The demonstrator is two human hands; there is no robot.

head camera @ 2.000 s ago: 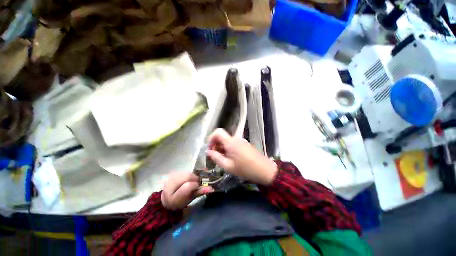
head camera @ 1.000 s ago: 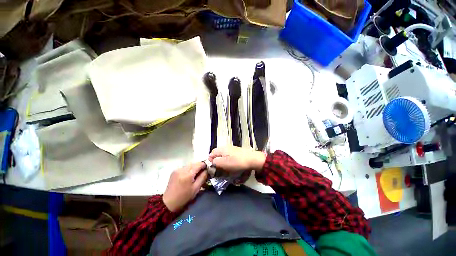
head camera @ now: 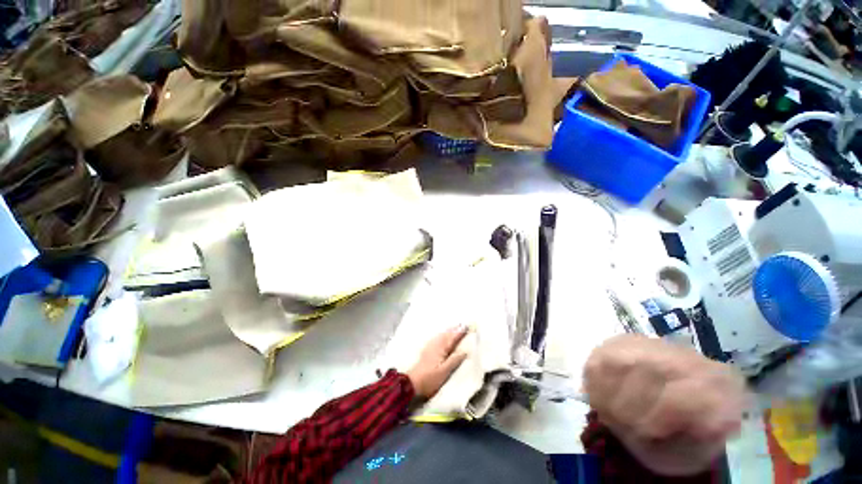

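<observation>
My left hand (head camera: 442,361) lies on a cream fabric piece (head camera: 444,307) at the table's front edge, fingers pressing on the cloth. The piece's near end is folded, with a yellow edge line. My right hand (head camera: 662,402) is raised at the right and badly blurred; its fingers look curled, but what it holds cannot be told. Blurred pale strands show between the folded end and my right hand. Beside the piece stand narrow cream folds with a dark strip (head camera: 543,284) and a dark rounded tip.
More cream pieces (head camera: 331,246) with yellow edges lie at the left. Brown pieces (head camera: 312,104) are heaped behind. A blue bin (head camera: 605,161) with brown cloth stands at the back right. A white sewing machine with a blue fan (head camera: 796,295) and a white roll (head camera: 677,282) are at the right.
My hands were together at the folds' near ends. They have parted: the right moved right and up, the left lies on a cream piece now laid over to the left.
</observation>
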